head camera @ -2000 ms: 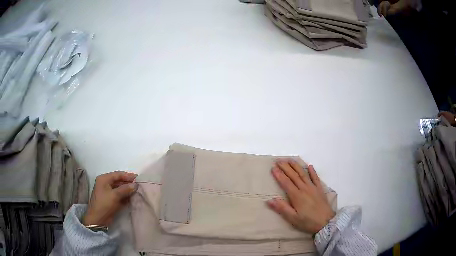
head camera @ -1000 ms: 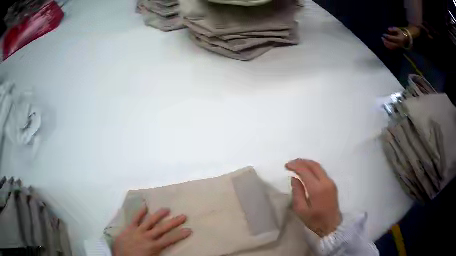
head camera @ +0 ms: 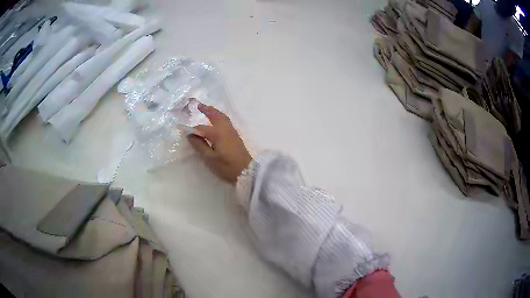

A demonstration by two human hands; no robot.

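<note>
My right hand (head camera: 218,142) reaches in from the lower right over a pile of thin, shiny clear and white pieces (head camera: 154,102) at the upper left middle. Its thumb and fingers are apart, and a small crumpled white piece (head camera: 199,115) lies at the fingertips. No firm grip on it shows. My left hand is not in view. A folded beige tote bag (head camera: 29,201) with a greyish patch (head camera: 72,208) lies on top of layered bags at the lower left.
Long white strips (head camera: 99,87) lie at the upper left, with a dark blue item (head camera: 20,61) among them. Stacks of folded beige bags (head camera: 471,134) stand along the right side of the white table (head camera: 325,105).
The view has swung left to the loose white pieces. The bag that lay under my hands is no longer seen there. My right hand is now at the pile; my left hand has left view.
</note>
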